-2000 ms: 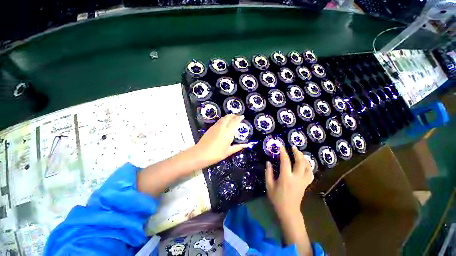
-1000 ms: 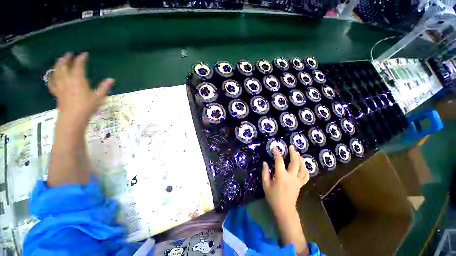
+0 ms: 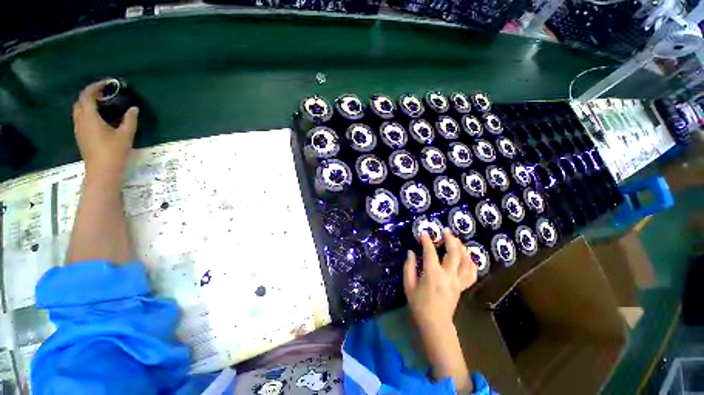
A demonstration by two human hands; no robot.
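A black cylindrical unit (image 3: pixel 113 92) with a pale ring on its end is at the left, over the green belt. My left hand (image 3: pixel 105 139) is around it, fingers on its left side and thumb on its right. The black blister tray (image 3: pixel 313 208) holds rows of similar units with pale rings, and its near-left pockets are empty. My right hand (image 3: pixel 438 281) is over the tray's near edge, fingers apart. Its fingertips touch a seated unit (image 3: pixel 427 227) and partly cover the units beside it.
The green conveyor belt (image 3: pixel 224 81) runs behind the worktop, with a small pale bit on it. Printed sheets (image 3: pixel 224 224) cover the worktop at left. An empty black tray (image 3: pixel 571 146) adjoins the filled one. An open cardboard box (image 3: pixel 575 316) and a blue stool (image 3: pixel 647 199) are at lower right.
My left hand has gone from the tray to the belt at the left and taken hold of a unit, leaving another seated in the tray. My right hand has hardly moved.
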